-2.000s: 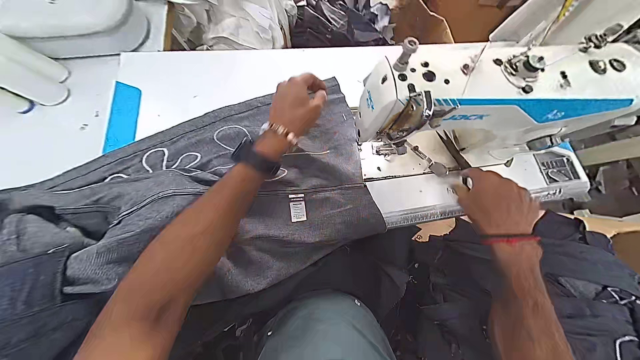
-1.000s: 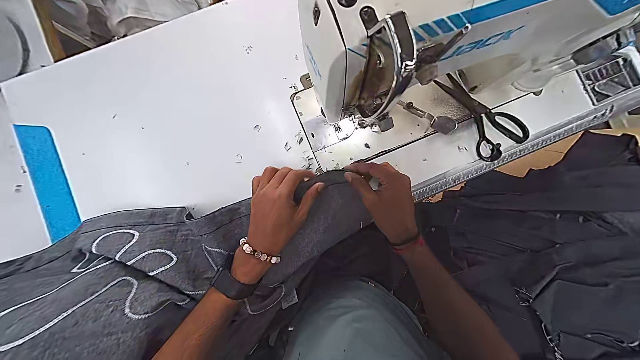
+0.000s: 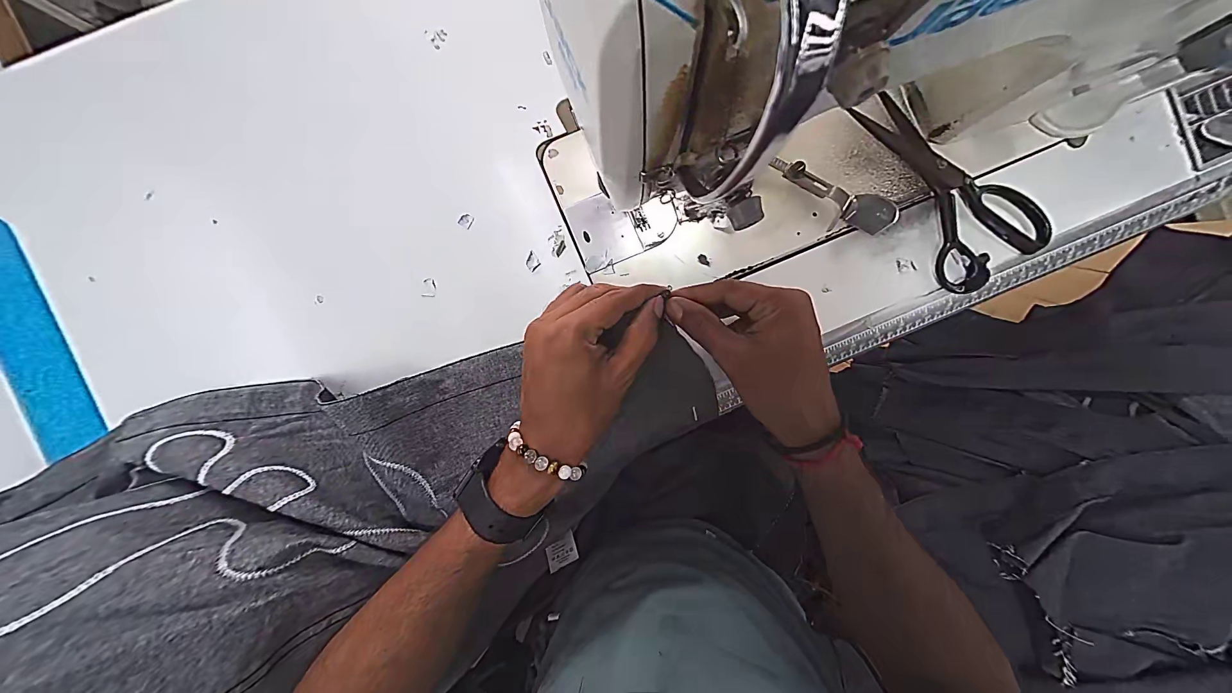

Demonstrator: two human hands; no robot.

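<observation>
My left hand (image 3: 582, 371) and my right hand (image 3: 770, 356) meet fingertip to fingertip, pinching a corner of the dark grey denim garment (image 3: 433, 385) between them. The held corner is just in front of the needle area of a white Jack sewing machine (image 3: 606, 87), whose lamp lights the presser foot (image 3: 688, 207). White cord-like embroidery curves over the garment at the left, and a small white label (image 3: 561, 551) hangs by my left wrist. Black-handled scissors (image 3: 948, 188) lie partly spread on the machine bed, right of the foot.
Thread scraps dot the white table (image 3: 289, 192), which has a blue strip (image 3: 48, 337) at its left. A measuring tape strip (image 3: 866, 337) runs along the front edge. More dark fabric (image 3: 1107, 433) is heaped at the right, with frayed white threads.
My right hand held the scissors two seconds ago; they now lie on the machine bed. Both hands have come together at the garment's edge. The view has moved closer to the machine.
</observation>
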